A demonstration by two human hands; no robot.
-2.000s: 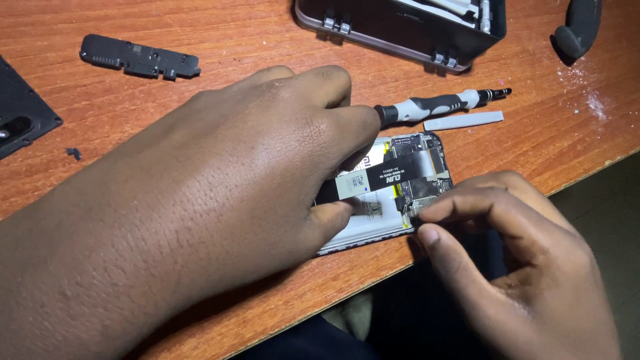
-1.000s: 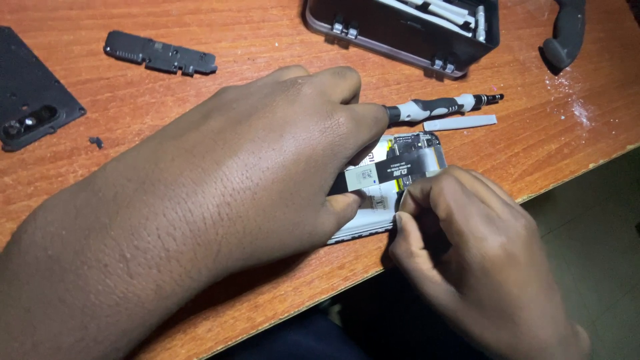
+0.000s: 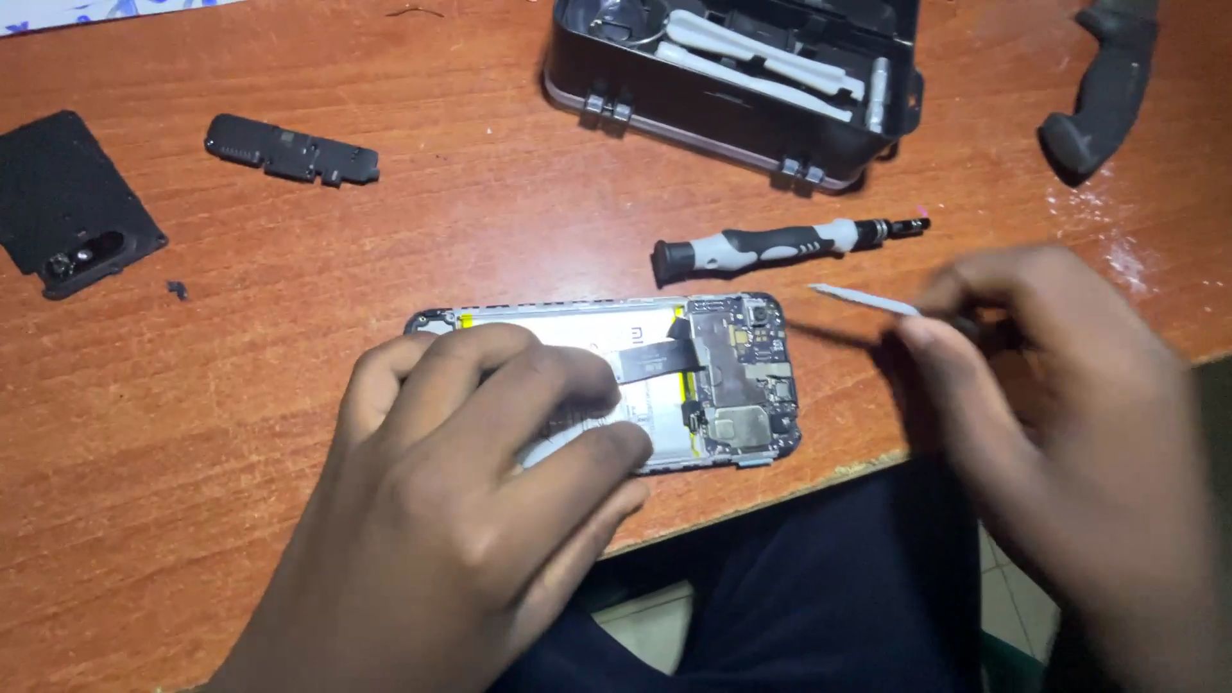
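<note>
An opened smartphone (image 3: pixel 741 371) lies on the wooden table, its circuit board and battery showing. My left hand (image 3: pixel 472 462) rests over the phone's left part, thumb and fingers on the battery and a black flex cable (image 3: pixel 659 359). Whether those fingers grip the cable or only touch it, I cannot tell. To the right of the phone, my right hand (image 3: pixel 1039 404) pinches a thin light-grey pry tool (image 3: pixel 866 299) between thumb and forefinger, its tip pointing left and clear of the phone. A grey and black screwdriver (image 3: pixel 784 247) lies just above the phone.
A black toolbox (image 3: pixel 712 125) with white pry tools stands behind the screwdriver. A black plastic phone bracket (image 3: pixel 294 151), a dark back cover (image 3: pixel 77 207) and a tiny black piece (image 3: pixel 177 289) lie at left. At top right is a black curved handle (image 3: pixel 1107 96). The table's front edge runs below the phone.
My right hand has moved away from the phone's board to the right and now holds the grey pry tool, which lay beside the screwdriver before. More of the phone shows.
</note>
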